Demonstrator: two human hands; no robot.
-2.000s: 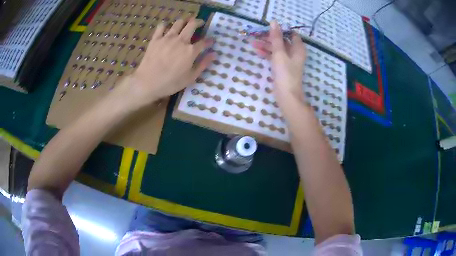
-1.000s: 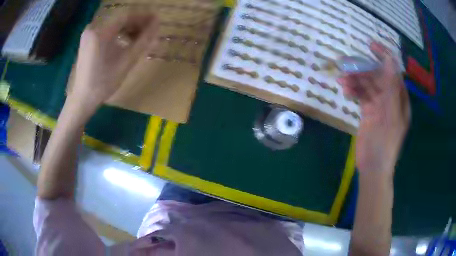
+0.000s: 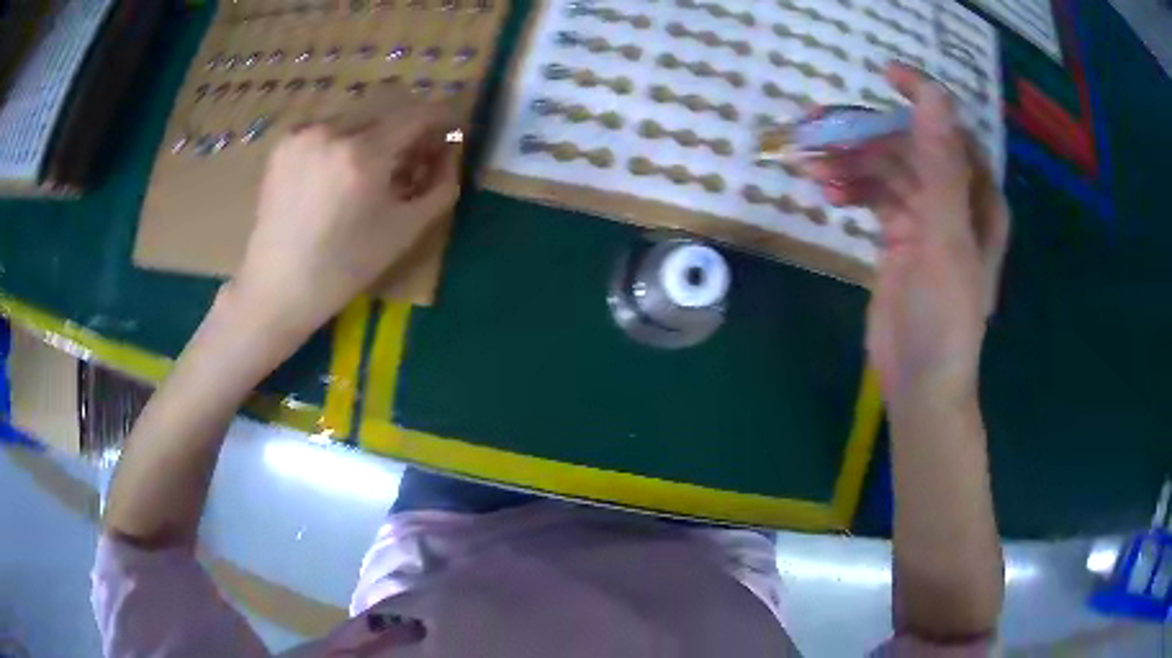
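My right hand (image 3: 906,174) holds a slim silver-grey hand tool (image 3: 855,127) over the right part of the white foam tray (image 3: 617,71); the tool's amber tip points left. My left hand (image 3: 354,206) is over the lower right part of the cardboard sheet (image 3: 193,212), fingers bent together, with a small shiny silver part (image 3: 454,135) at the fingertips. The round metal fixture (image 3: 671,293), with a white top and dark centre hole, stands upright on the green mat between my hands, touched by neither.
The cardboard sheet bears rows of small silver parts. Stacked boards (image 3: 58,109) lie at the far left. Yellow tape (image 3: 604,489) marks the mat near the bench's front edge. Red tape (image 3: 1056,126) and another white board (image 3: 1028,23) are at the upper right. A blue bin (image 3: 1137,572) shows at the lower right.
My right hand has come back from the tray's far side with the tool. My left hand has moved from the upper cardboard sheet to its lower right, now with a small part at the fingertips.
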